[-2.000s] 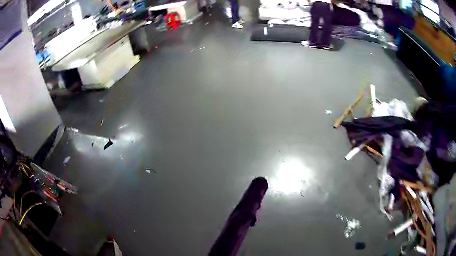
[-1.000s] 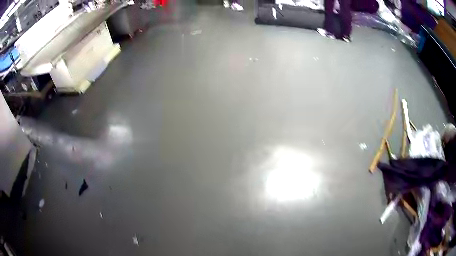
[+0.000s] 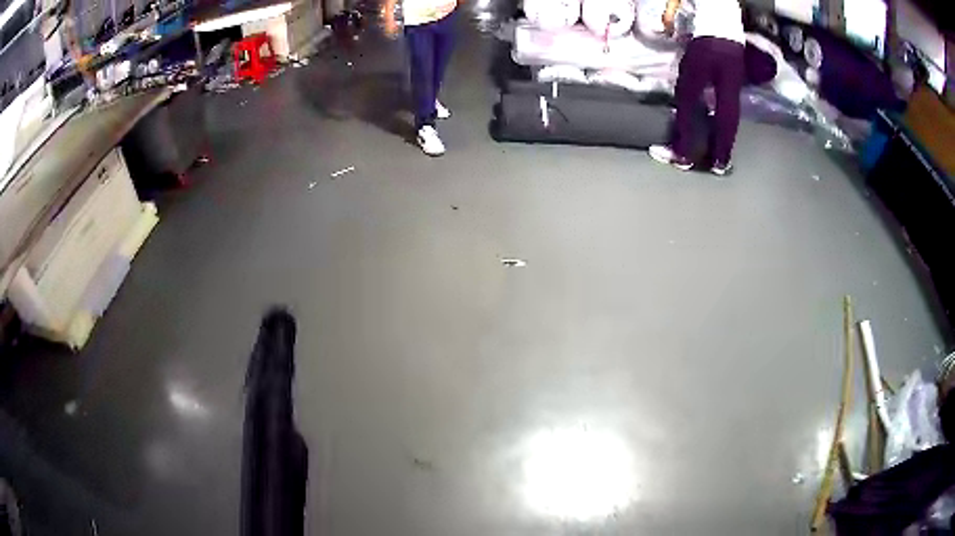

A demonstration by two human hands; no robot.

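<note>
A long, thick dark shape with a rounded end, which looks like rolled purple fabric (image 3: 274, 429), rises from the bottom edge left of the middle, nearly upright in the picture. Its lower end is cut off by the edge, so what holds it does not show. Neither my left hand nor my right hand is in view. The shape is seen against the grey floor (image 3: 419, 335).
A person (image 3: 426, 73) stands ahead, another (image 3: 709, 94) by stacked fabric rolls (image 3: 586, 115). A table (image 3: 79, 246) is at left, a red stool (image 3: 252, 59) beyond it. At lower right are wooden sticks (image 3: 840, 419), a white tube (image 3: 872, 366) and dark cloth (image 3: 895, 492).
The dark roll, absent one second ago, is back in view, farther left and more upright than two seconds ago. The view has shifted; the stick pile sits lower right and more of both people shows.
</note>
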